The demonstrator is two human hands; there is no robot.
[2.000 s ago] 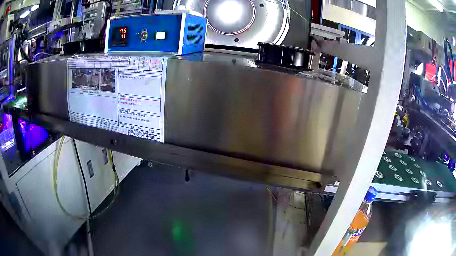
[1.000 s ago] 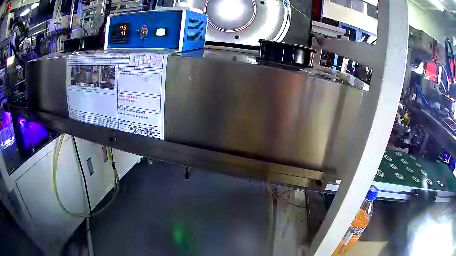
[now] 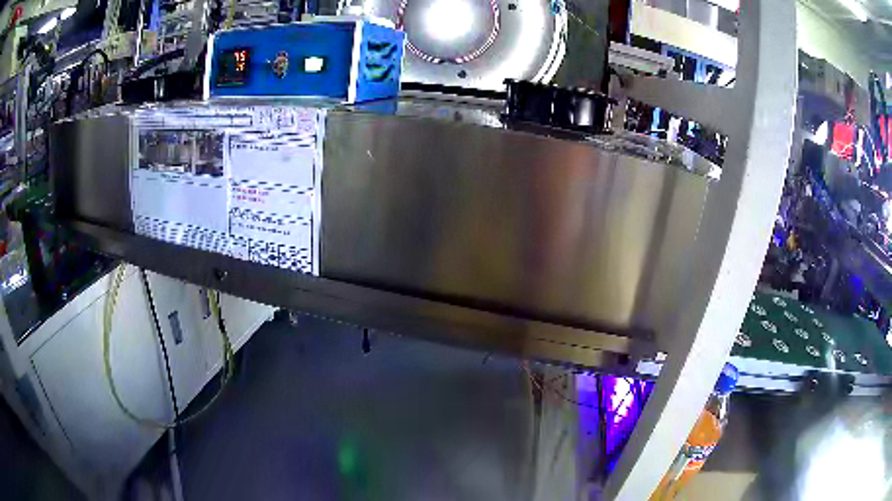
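Neither of my hands is in the picture. A wide steel machine housing [image 3: 489, 225] lies nearest in front of me. A blue control box [image 3: 293, 64] with red digits and a small lit switch sits on its top. A white instruction sheet [image 3: 227, 191] with photos and text is on the steel front. A large silver disc [image 3: 533, 44] with concentric rings stands behind the box, cut off by the top edge. A low black round fixture [image 3: 559, 106] sits on the top to its right.
A thick white post [image 3: 719, 245] slants at the right, with an orange drink bottle [image 3: 696, 445] beside it. A green conveyor belt [image 3: 812, 335] carries rows of small pale parts. A white cabinet [image 3: 93, 362] with a yellow hose [image 3: 110, 352] is low left. Grey floor [image 3: 391, 431] shows below.
The violet glow at the left is gone, and a violet glow now shows low behind the white post. The lower red digits look different. The view has barely shifted.
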